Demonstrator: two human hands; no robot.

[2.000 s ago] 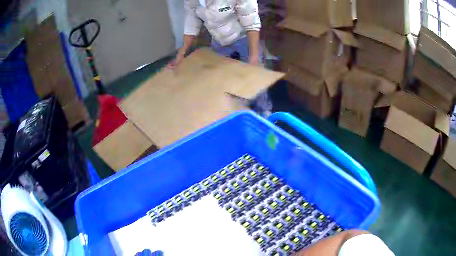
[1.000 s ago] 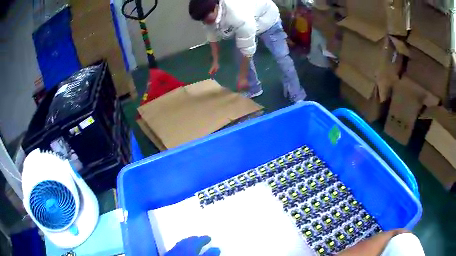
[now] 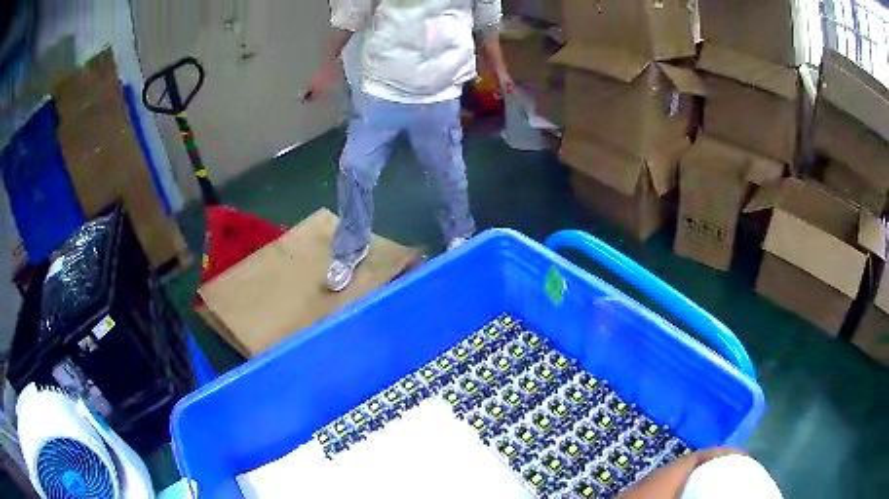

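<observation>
A deep blue tote (image 3: 331, 356) with a lighter blue handle (image 3: 663, 297) fills the lower middle. Board strips (image 3: 546, 409) with yellow-and-black parts upward lie in rows inside it. A white divider sheet (image 3: 400, 463) lies over the rows at the lower left of the tote. Neither of my hands shows. A brown curved shape with a white rounded part (image 3: 731, 479) is cut off at the bottom edge, by the tote's right side; I cannot tell what it is.
A person (image 3: 414, 127) stands beyond the tote, one foot on flat cardboard (image 3: 278, 283). A red pallet jack (image 3: 234, 234) and black crates (image 3: 97, 322) stand left. A white desk fan (image 3: 73, 453) is at lower left. Brown cartons (image 3: 624, 117) are stacked right.
The blue-gloved hand over the white sheet has left the view. The person has straightened up from the cardboard, which now lies flat. My view has shifted, moving the tote leftward since one second ago.
</observation>
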